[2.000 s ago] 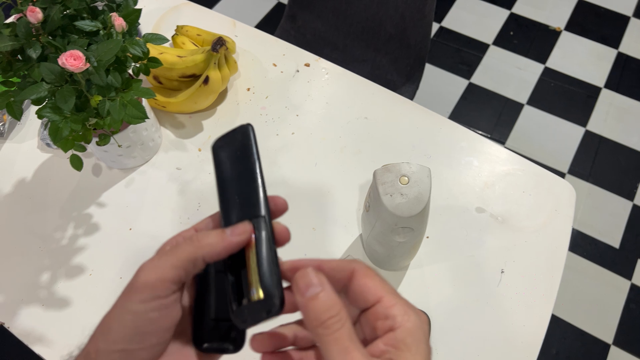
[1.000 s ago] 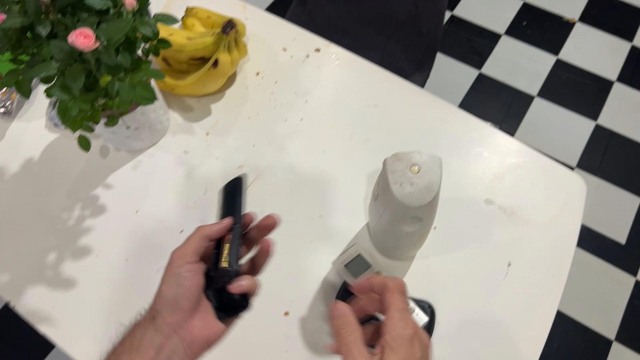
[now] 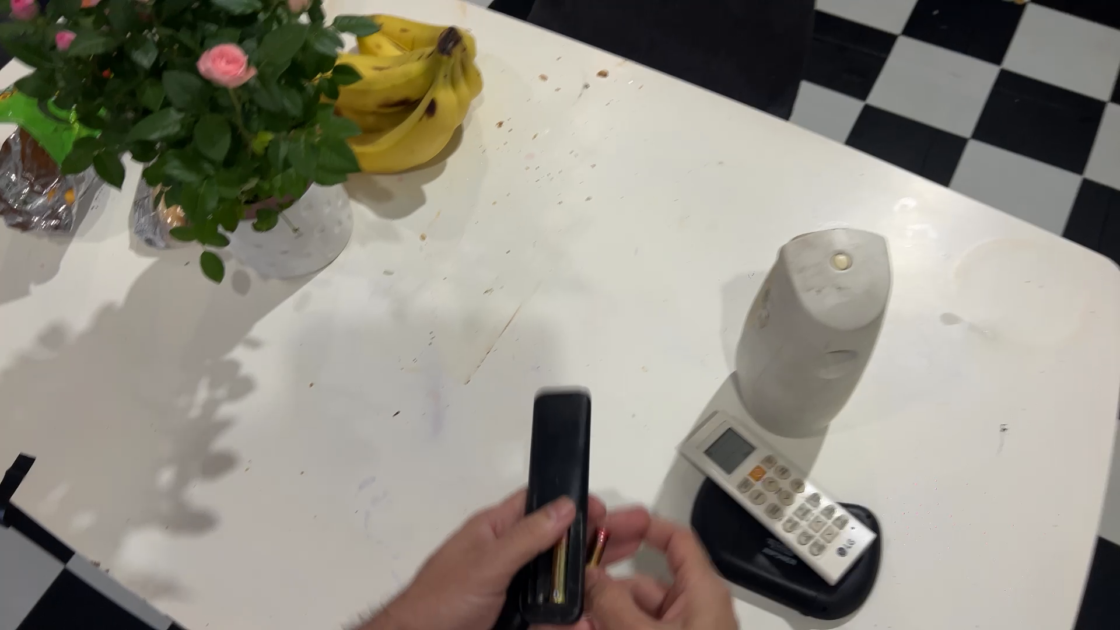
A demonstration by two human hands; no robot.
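Near the bottom middle, my left hand grips a black remote control, its back with the battery compartment facing up. A gold-coloured battery lies in that compartment. Close against the remote's right side, my right hand holds a small battery with a red and gold casing between its fingers. To the right, a white air-conditioner remote rests tilted across a black rounded case or device. A white plastic dispenser-like device stands behind it.
On the white table, a rose plant in a white pot stands at the upper left, beside bananas. Foil-like wrapping lies at the far left. A dark chair is beyond the table edge.
Both hands have come together at the black remote; one second ago they were apart, with my right hand by the white remote. The red and gold battery now shows in my right fingers.
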